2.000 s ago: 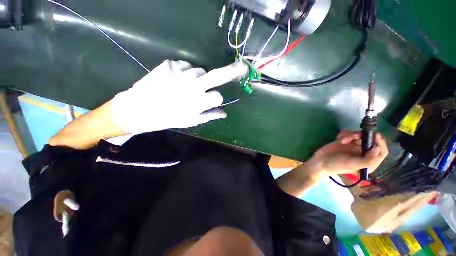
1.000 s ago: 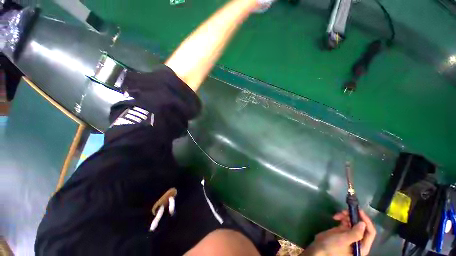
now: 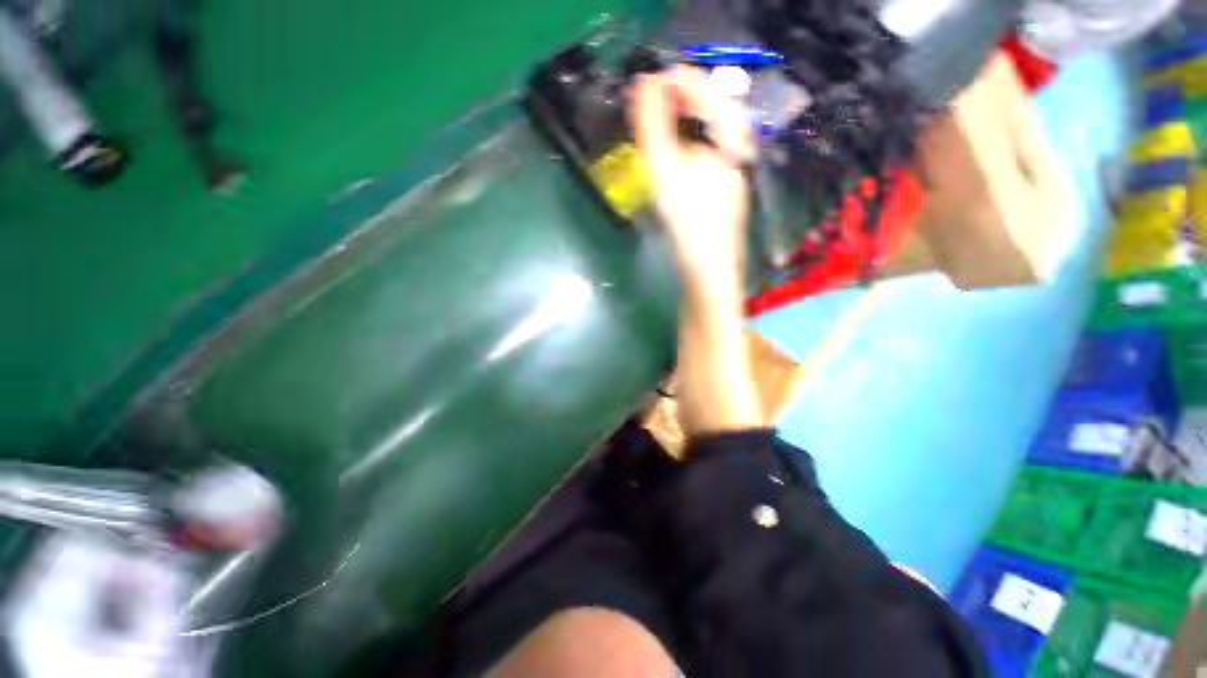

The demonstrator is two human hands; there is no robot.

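My left hand [image 3: 95, 616], in a white glove, is blurred at the lower left, cut off by the picture's edge. It is just below a tubular unit [image 3: 80, 497] with a pale round end; whether it grips the unit is unclear. My bare right hand [image 3: 695, 146] is blurred over the black box with the yellow label [image 3: 620, 179], beside blue handles [image 3: 731, 54]. Something dark shows at its fingers, but the soldering iron cannot be made out. A thin strand of wire [image 3: 298, 599] lies on the dark-green bench [image 3: 437, 358].
A black cable pile [image 3: 847, 93] and a red bin [image 3: 887, 225] are at the bench's right end, beside an open carton [image 3: 993, 186]. Another unit [image 3: 46, 99] and a dark cord [image 3: 185, 93] lie on the bright green conveyor [image 3: 344, 66]. Blue and green crates stand at right.
The view has swung right. My left hand has come back from over the conveyor to beside a tubular unit. My right hand has moved from the bench front to the black box; the iron no longer shows clearly.
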